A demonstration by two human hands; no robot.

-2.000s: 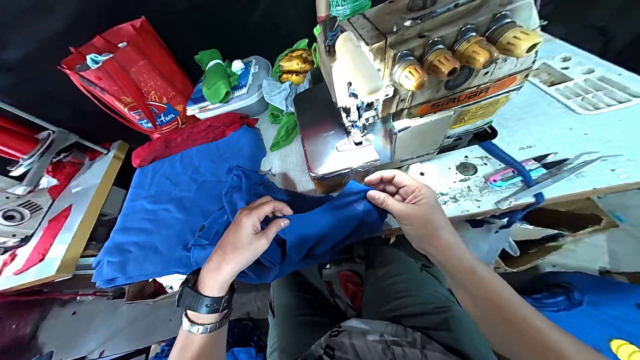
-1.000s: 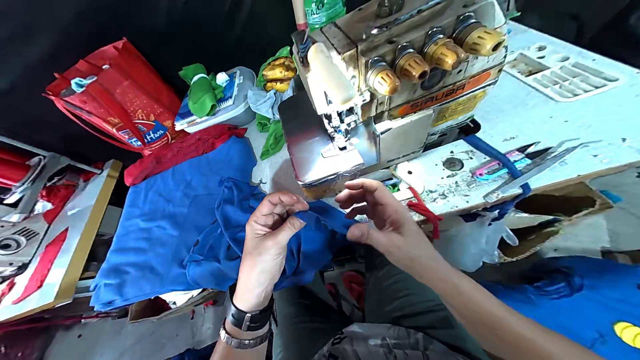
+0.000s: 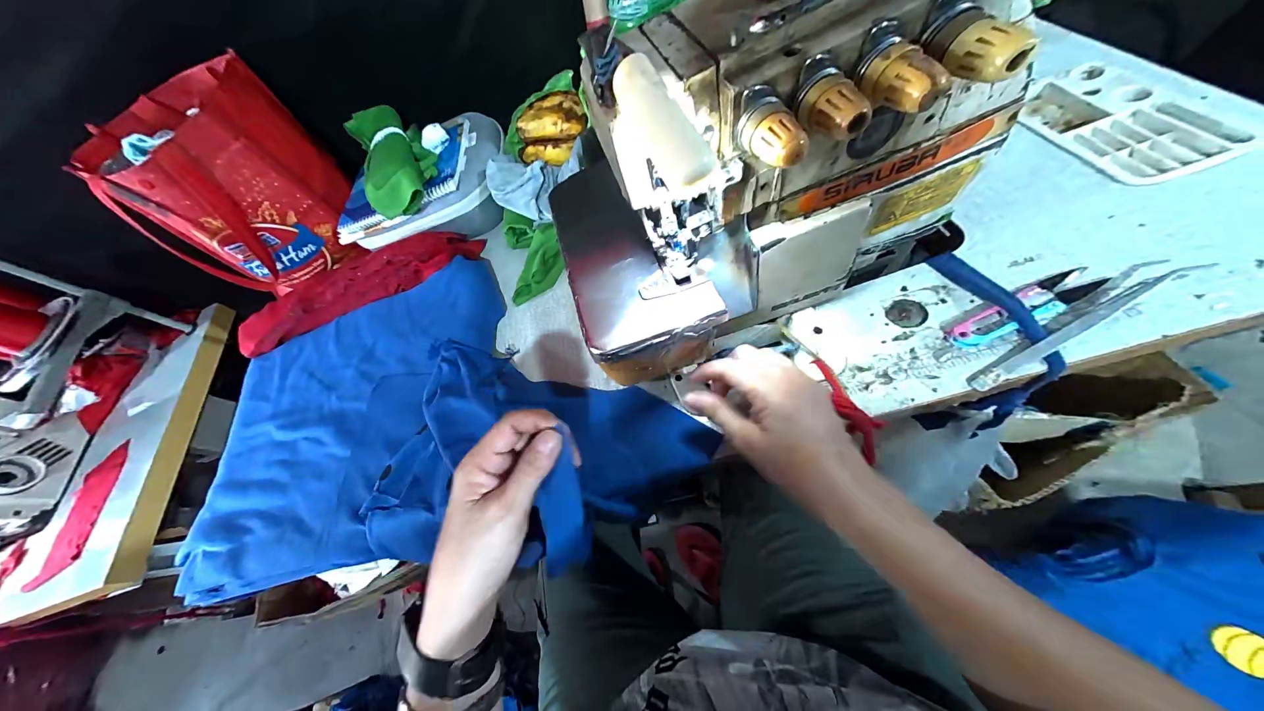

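My left hand (image 3: pixel 509 474) pinches an edge of the blue fabric (image 3: pixel 632 434) between thumb and fingers, and a strip of it hangs below. My right hand (image 3: pixel 770 415) is raised just in front of the Siruba overlock sewing machine (image 3: pixel 829 128), near the table's front edge; its fingers are curled, and whether anything is between them cannot be told. The machine's presser foot (image 3: pixel 676 281) sits above and left of my right hand. A stack of blue cloth (image 3: pixel 316 434) lies at the left, under the loose blue piece. Red thread strands (image 3: pixel 844 405) hang beside my right wrist.
Behind the stack are red fabric (image 3: pixel 365 291), a red bag (image 3: pixel 227 178), and a lidded plastic box (image 3: pixel 474 178) with a notebook. Tweezers (image 3: pixel 1066 326) and a pink-blue thread snipper (image 3: pixel 997 314) lie right. A cardboard box (image 3: pixel 1116 395) stands below the table edge.
My right hand has let go of the blue fabric and moved toward the machine's front. My left hand still holds the fabric. The red strands, not seen two seconds ago, show in the later frames.
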